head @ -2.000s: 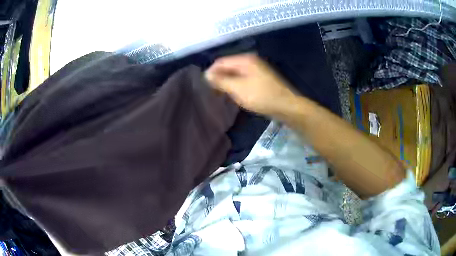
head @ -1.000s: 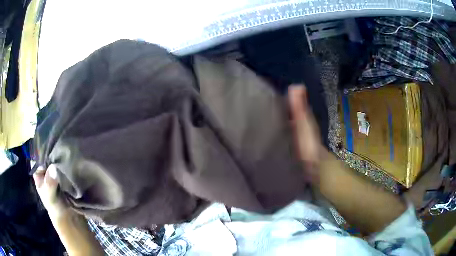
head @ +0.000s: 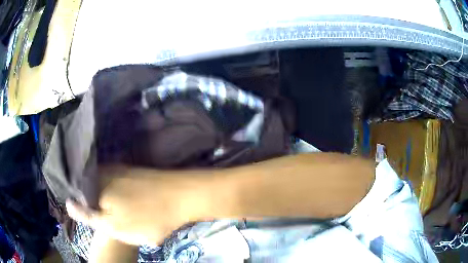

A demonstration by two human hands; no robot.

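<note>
A brown garment piece (head: 74, 149) lies bunched over my lap and up to the table edge. Plaid cloth (head: 205, 87) in white, navy and brown shows inside its open part. My right arm reaches across my body, and my right hand (head: 123, 205) is blurred at the garment's lower left edge. My left hand (head: 79, 211) is at the same edge, mostly hidden behind the right hand and blurred. The fingers of both hands cannot be made out clearly.
The white table (head: 205, 25) has a grey measuring scale (head: 328, 32) along its edge. A cardboard box (head: 395, 141) with blue tape is at the right, with a plaid cloth pile (head: 431, 87) above it. Brown cloth (head: 451, 154) lies beyond the box. Dark cloth (head: 23, 174) is at the left.
My right hand has moved from the garment's right side across to the left, beside my left hand. The garment has turned or folded, and plaid cloth now shows within it.
</note>
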